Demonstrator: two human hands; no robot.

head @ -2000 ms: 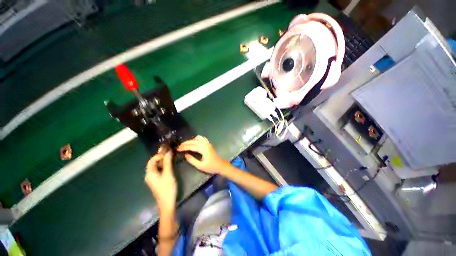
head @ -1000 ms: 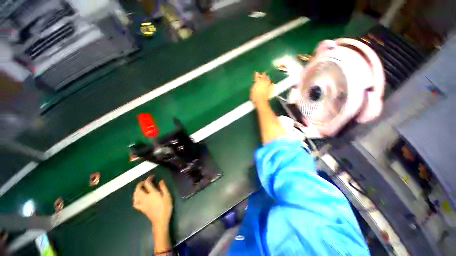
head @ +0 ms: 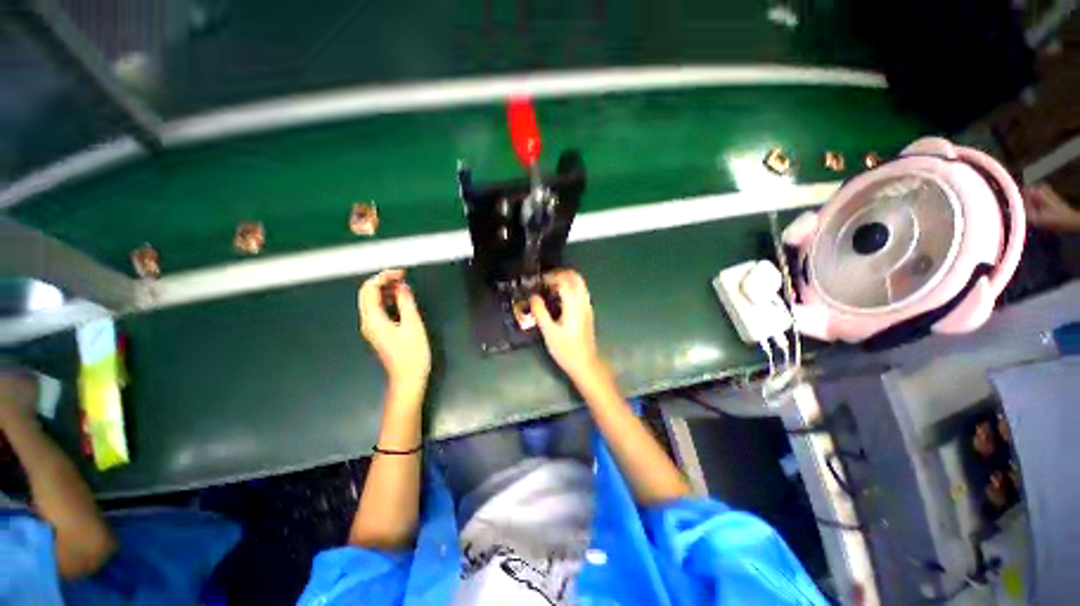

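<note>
The black toggle clamp fixture (head: 507,231) stands on the dark green bench in front of me, its red clamp handle (head: 524,131) upright at the back. My right hand (head: 570,320) is at the near end of the fixture, thumb and finger on a small copper-coloured square part (head: 525,315) at the nest. The fingers partly hide the part. My left hand (head: 396,329) is raised over the bench left of the fixture, fingers curled and apart, with no part clearly visible in it.
Several copper squares (head: 364,219) lie on the green conveyor belt (head: 426,195). A pink fan (head: 912,243) and a white socket block (head: 751,301) with cables stand right. A yellow-green label (head: 104,403) lies left. Another person's arm (head: 53,479) is at lower left.
My right hand has come back from the belt near the fan to the fixture nest with a part. My left hand stays left of the fixture. The view has turned and shifted.
</note>
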